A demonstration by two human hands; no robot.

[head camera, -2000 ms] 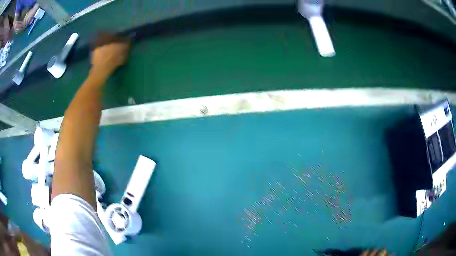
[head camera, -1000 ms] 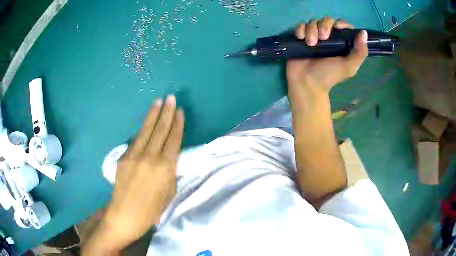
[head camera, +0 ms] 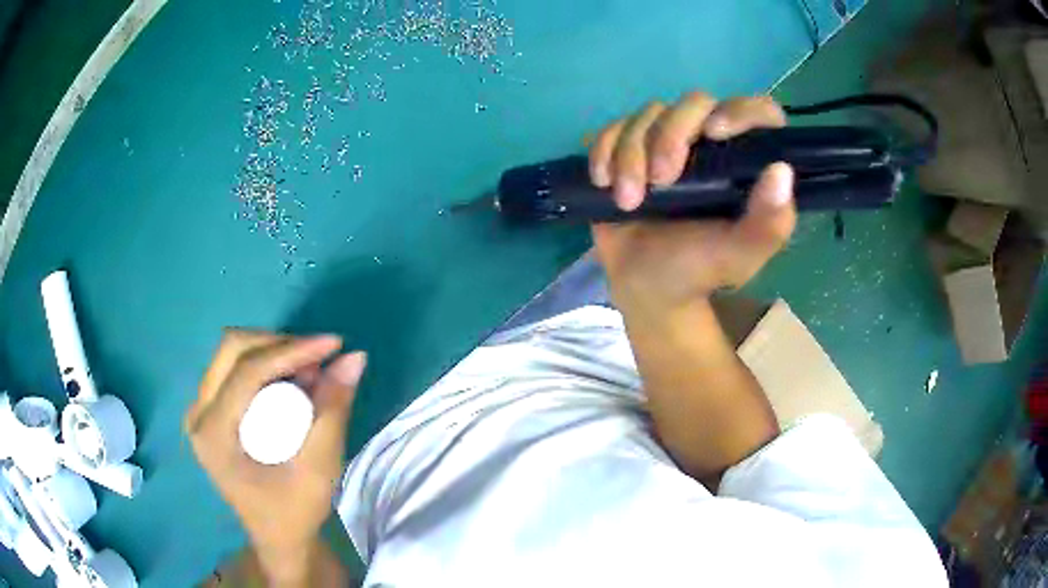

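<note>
My left hand (head camera: pixel 270 459) is closed around a white plastic unit (head camera: pixel 276 423); only its round white end shows, the rest is hidden by the hand. My right hand (head camera: pixel 690 195) grips a black electric screwdriver (head camera: pixel 827 167) above the bench edge. Its thin dark bit (head camera: pixel 469 207) points left, apart from the white unit. Tiny loose screws (head camera: pixel 264 172) lie scattered on the green-blue bench top (head camera: pixel 402 276) beyond the hands.
A pile of white fan-like units (head camera: pixel 69 448) lies at the left edge. A pale curved strip (head camera: pixel 75 103) borders the bench at upper left. A black cord (head camera: pixel 885 103) leaves the screwdriver's rear. Open cardboard boxes (head camera: pixel 977 310) stand at the right, with another cardboard piece (head camera: pixel 810 368) beside my right forearm.
The left hand was flat with fingers extended and is now curled round the white unit. The screwdriver has moved left and slightly nearer my body. Earlier the left arm reached across the bench.
</note>
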